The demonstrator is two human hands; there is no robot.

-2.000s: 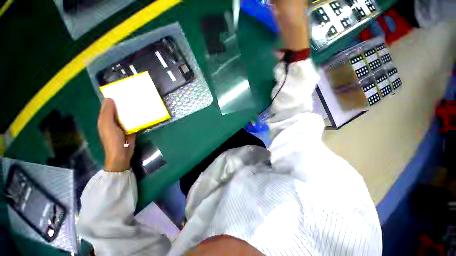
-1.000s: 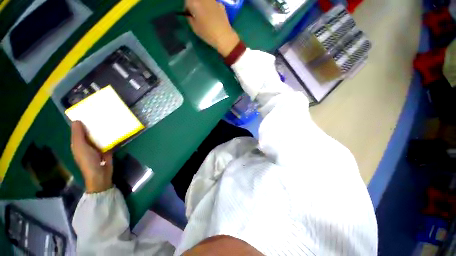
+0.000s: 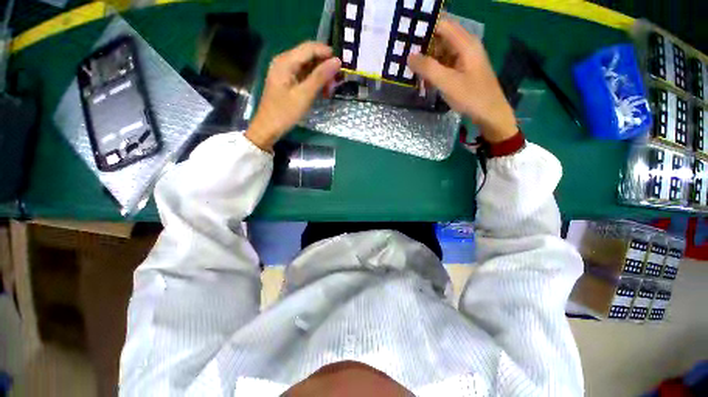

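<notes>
A battery (image 3: 380, 39) with black strips, white squares and yellow edges is held up near the top edge, cut off there. My left hand (image 3: 295, 85) pinches its lower left corner. My right hand (image 3: 466, 74) holds its right side. Below it a phone housing (image 3: 380, 91) lies on bubble wrap (image 3: 388, 130), mostly hidden by the battery and hands. The black tweezers (image 3: 560, 87) lie on the mat right of my right hand.
Another phone housing (image 3: 120, 105) lies on bubble wrap (image 3: 186, 116) at the left. Dark film sheets (image 3: 230, 54) and a glossy film (image 3: 310, 166) lie on the mat. A blue small parts bin (image 3: 613, 91) and battery tray (image 3: 675, 116) are right. More batteries (image 3: 643, 271) sit below bench level.
The battery has been turned from its white face to its black-and-white face. My right hand has come back from the upper right and taken hold of it. The view has rotated.
</notes>
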